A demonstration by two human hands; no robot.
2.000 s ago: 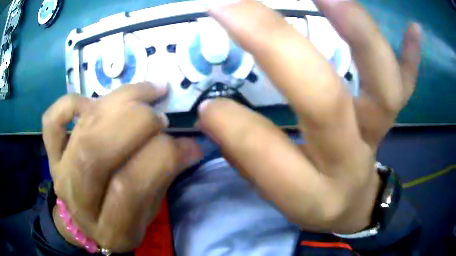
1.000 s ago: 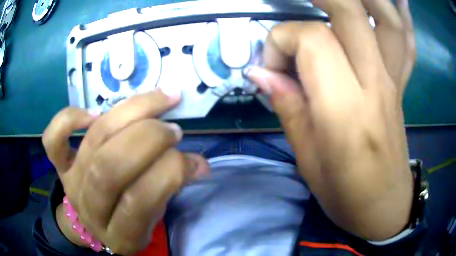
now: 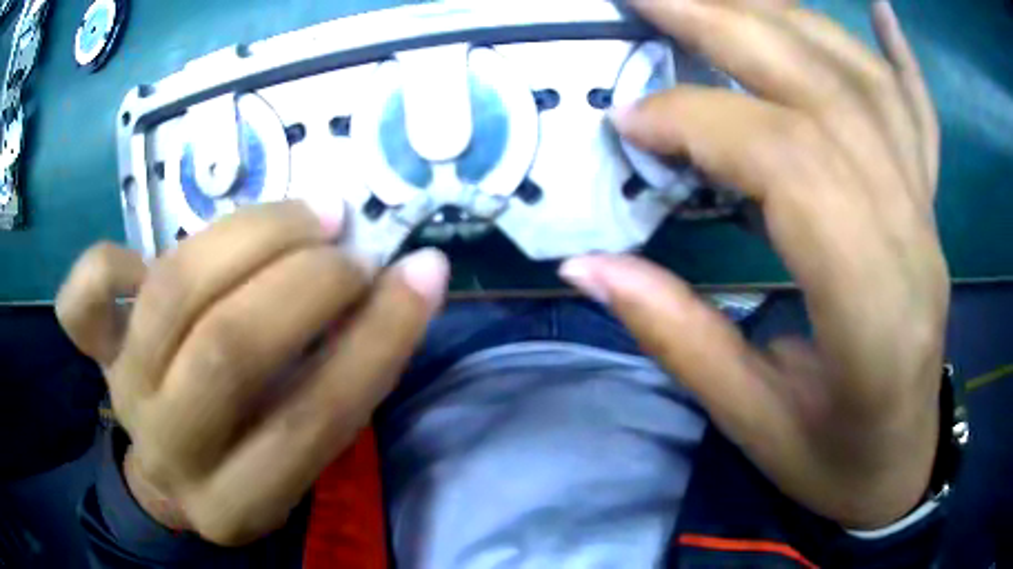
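A long silver metal housing lies across the green surface, with a raised far rim and three round stations. The left disc and middle disc are blue and white under pale tongues; the right disc is partly hidden by my right hand. A dark notch cuts the near edge below the middle disc. My left hand is curled at the housing's near left edge, fingertips touching it. My right hand spans the right end, fingers over it and thumb near the near edge. No small part shows in either hand.
A loose round disc lies at the upper left. A narrow silver metal strip lies at the far left. The green surface's near edge runs in front of my grey-clad lap.
The housing has shifted left since one second ago. My right hand has moved from the middle disc to the right station, its thumb now apart from the index finger. My left hand has shifted slightly left.
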